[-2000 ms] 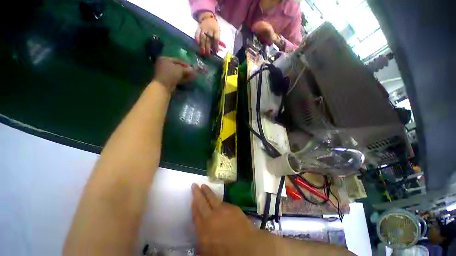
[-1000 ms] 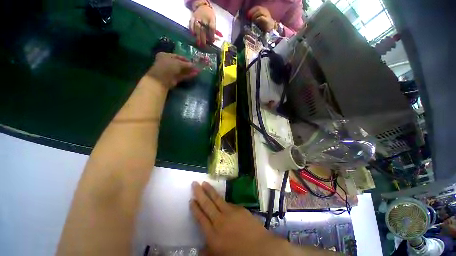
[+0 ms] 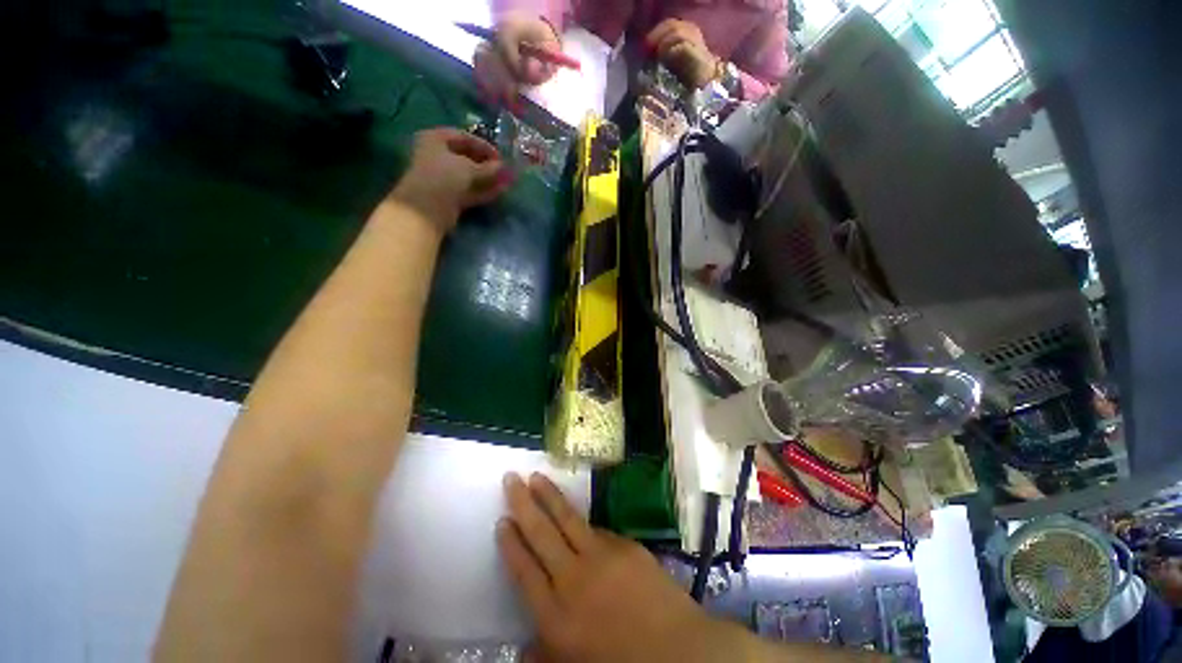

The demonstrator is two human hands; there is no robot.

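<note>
My left hand (image 3: 450, 178) is stretched over the dark green belt (image 3: 195, 233). Its fingers are curled; whether anything is between them cannot be told. Just beyond it lies a small, shiny, clear and reddish item (image 3: 534, 152), too blurred to name. A black unit (image 3: 318, 58) lies further up the belt, with another blurred dark piece near it. My right hand (image 3: 570, 563) rests on the white work sheet (image 3: 441, 518), fingers slightly apart, with nothing visible in it.
A yellow-black striped bar (image 3: 596, 285) edges the belt. Right of it are a white strip with black cables, a large clear bulb (image 3: 894, 389), red clips (image 3: 823, 473) and a grey vented box (image 3: 907, 207). Across the belt, a person in pink sleeves holds a red-tipped stick (image 3: 551, 56).
The black piece beside my left hand no longer shows there. My left fingers are more curled. The other person's hand has lifted with the stick. My right hand has stayed on the sheet.
</note>
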